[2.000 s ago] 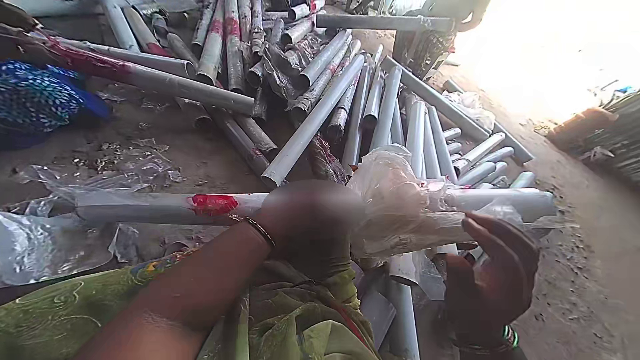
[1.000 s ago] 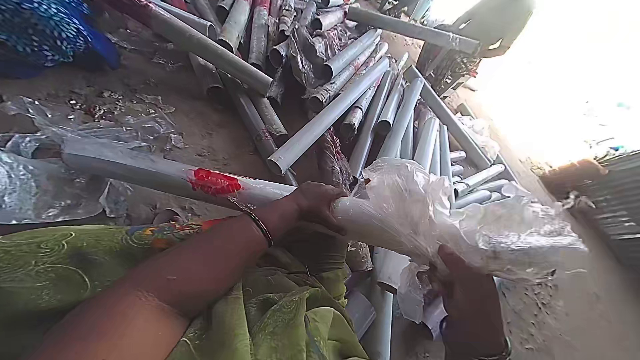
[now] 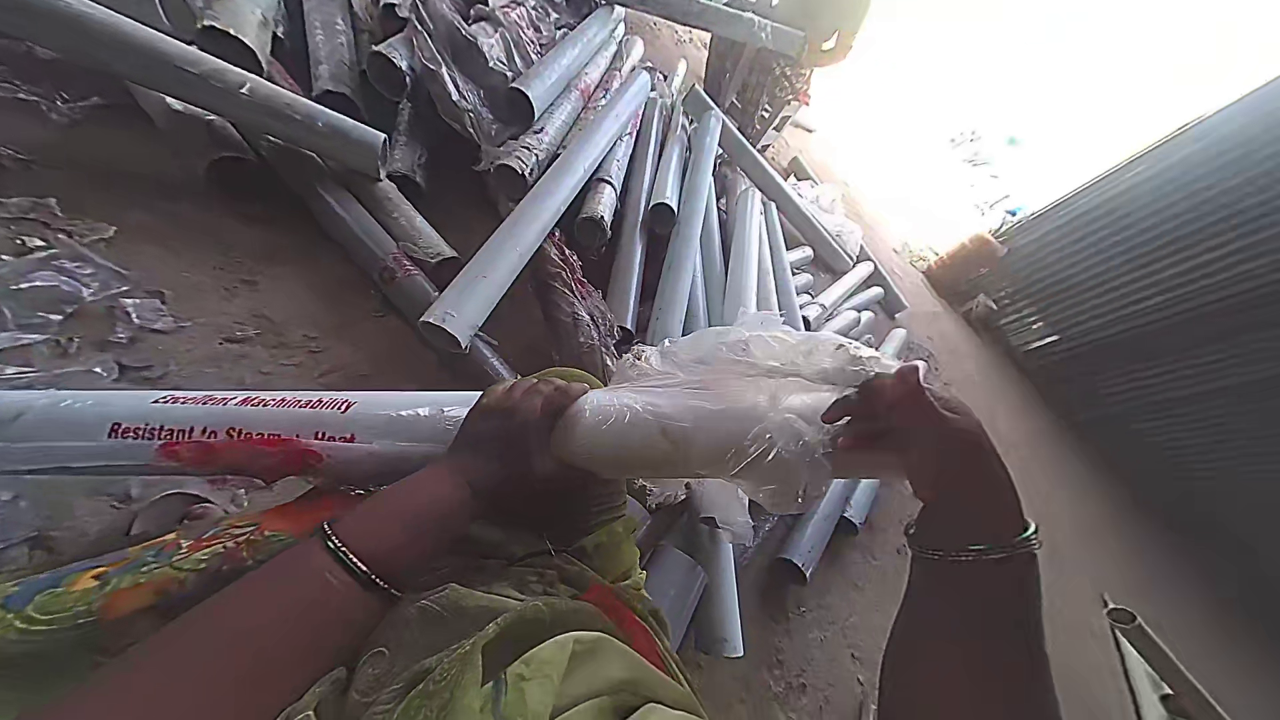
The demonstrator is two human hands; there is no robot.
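A long white tube point(image 3: 400, 425) with red print and a red smear lies across my lap, running out of view at the left. My left hand point(image 3: 535, 450) is closed around its middle. Over the tube's right part hangs crumpled clear plastic film point(image 3: 740, 400), bunched up along the top and hanging a little below. My right hand point(image 3: 890, 420) grips the film and the tube near the right end, fingers curled; how firmly it holds the tube itself cannot be told.
Many loose grey and white tubes point(image 3: 540, 210) lie piled on the dirt ground ahead. Torn plastic film point(image 3: 70, 290) is scattered at the left. A corrugated sheet wall point(image 3: 1160, 260) stands at the right, with another tube point(image 3: 1165, 660) near the lower right corner.
My right hand, apart from the film two seconds ago, has come to the film-covered end. The tube, slanting down to the right one second ago, now lies level. The view has shifted.
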